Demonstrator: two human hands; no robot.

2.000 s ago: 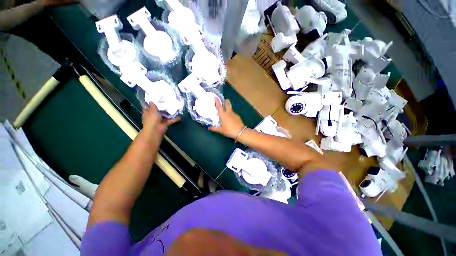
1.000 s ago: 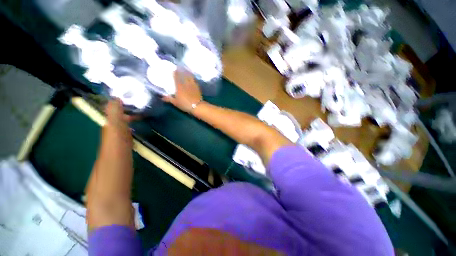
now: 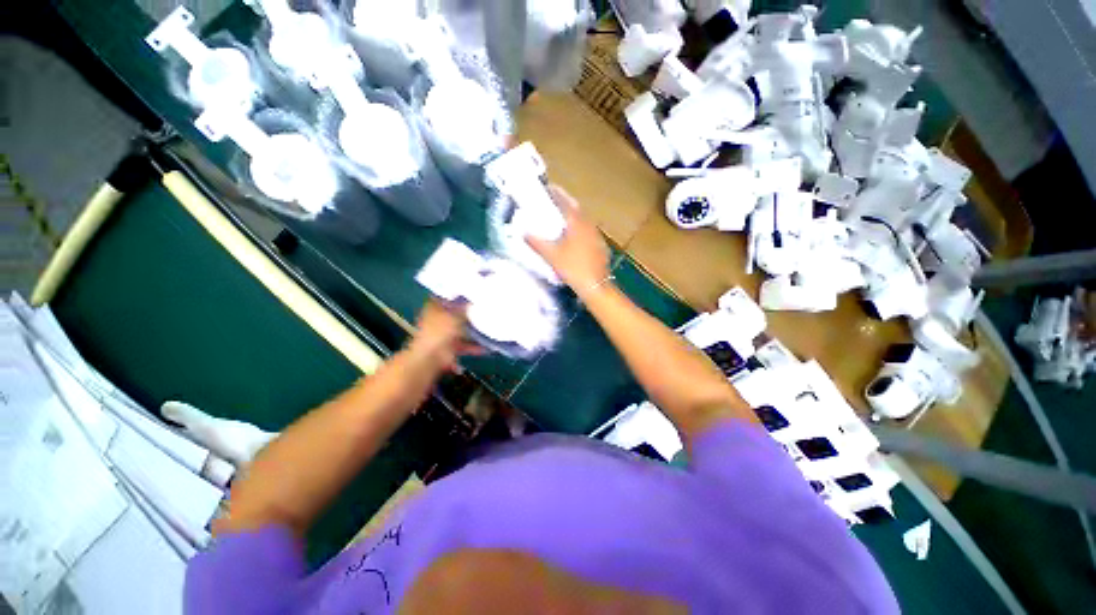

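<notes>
My left hand is at a bagged camera with a white bracket plate, its fingers partly hidden under the bag. My right hand is on a second bagged camera just behind and to the right, its fingers round the side. Both stand at the near end of the bagged cameras, which stand upright in clear puffy wrap with round white bases and bracket arms on top. A narrow gap separates the held pair from the group.
Unwiped cameras lie heaped on a cardboard sheet at right. A row of white cameras with black lens panels lies near my right arm. A green-topped cart and white flat packs are at left. A paper scrap lies lower right.
My hands have left the rear group and come back nearer my body, now at two bagged cameras. The view has shifted, and more of the lens-panel row shows than two seconds ago.
</notes>
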